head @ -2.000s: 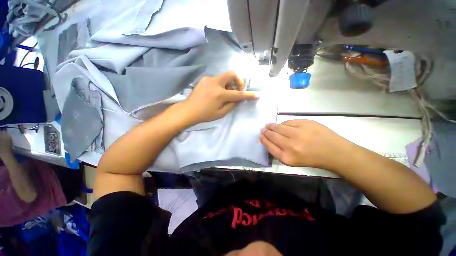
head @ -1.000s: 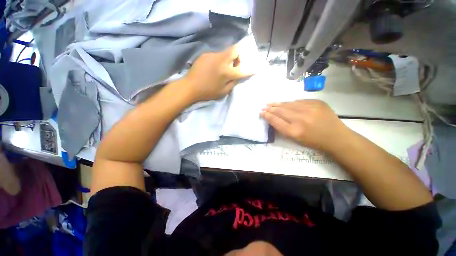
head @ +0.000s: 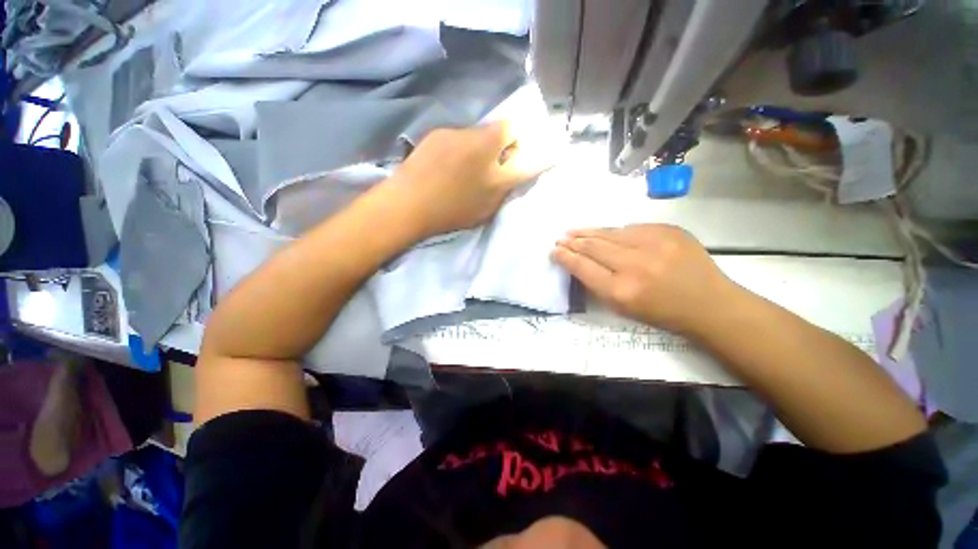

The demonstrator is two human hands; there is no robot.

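A grey garment piece (head: 522, 263) lies under the lamp, left of and up to the needle area of the sewing machine (head: 654, 75). My left hand (head: 461, 177) lies on the cloth with thumb and forefinger bent together, fingertips in the glare beside the needle. My right hand (head: 640, 270) pinches or presses the cloth's right border with its fingertips, nearer the front. The needle and presser foot are hard to make out in the glare. A blue block (head: 669, 180) sits right of the needle.
More grey cloth (head: 332, 139) is heaped left. A printed ruler scale (head: 643, 335) runs along the bed's front edge. Beige cord (head: 909, 231) and a paper label (head: 864, 161) lie right. A person's arm (head: 54, 424) shows lower left.
Since two seconds ago, the cloth's near edge has moved away from me, uncovering the ruler scale. My right hand has moved up with it. Over the last second both hands shift only slightly.
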